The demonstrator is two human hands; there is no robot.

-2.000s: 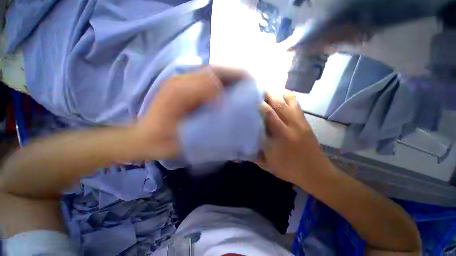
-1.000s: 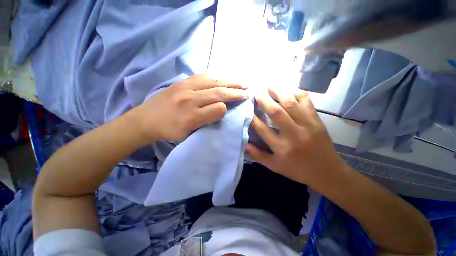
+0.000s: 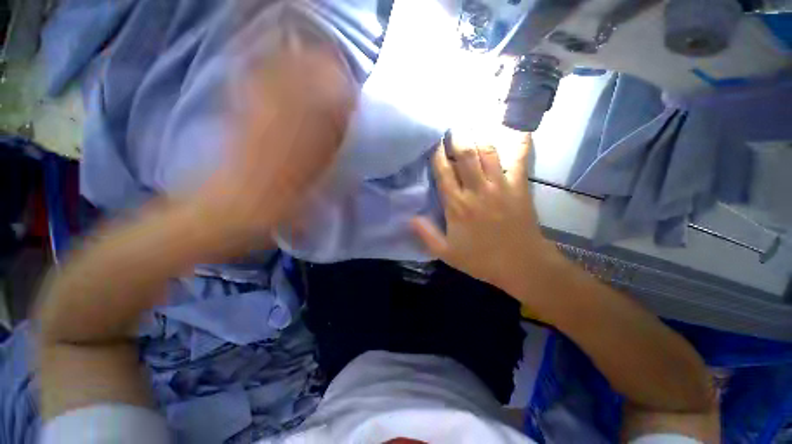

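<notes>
A large blue-grey cloth (image 3: 165, 113) lies heaped left of the needle area and runs under both hands. My left hand (image 3: 291, 130) is blurred over the cloth; whether its fingers grip it cannot be told. My right hand (image 3: 486, 208) lies palm down with fingers spread, its fingertips in the glare by the cloth's edge near the needle. The white-grey sewing machine head (image 3: 599, 43) is at the upper right. A dark ribbed cylinder (image 3: 531, 91) sits just beyond my right fingertips. Glare hides the needle and presser foot.
Layered grey-blue pieces (image 3: 651, 165) lie right of the needle, by a thin metal rod (image 3: 729, 241). A ruler scale (image 3: 608, 269) runs along the table's front edge. A blue basket (image 3: 556, 381) is at the lower right. Crumpled pieces (image 3: 226, 364) are heaped at the lower left.
My left hand has moved left and up, away from the needle area. The small flap that hung between my hands no longer shows there; larger cloth now spreads under them. My right hand has flattened.
</notes>
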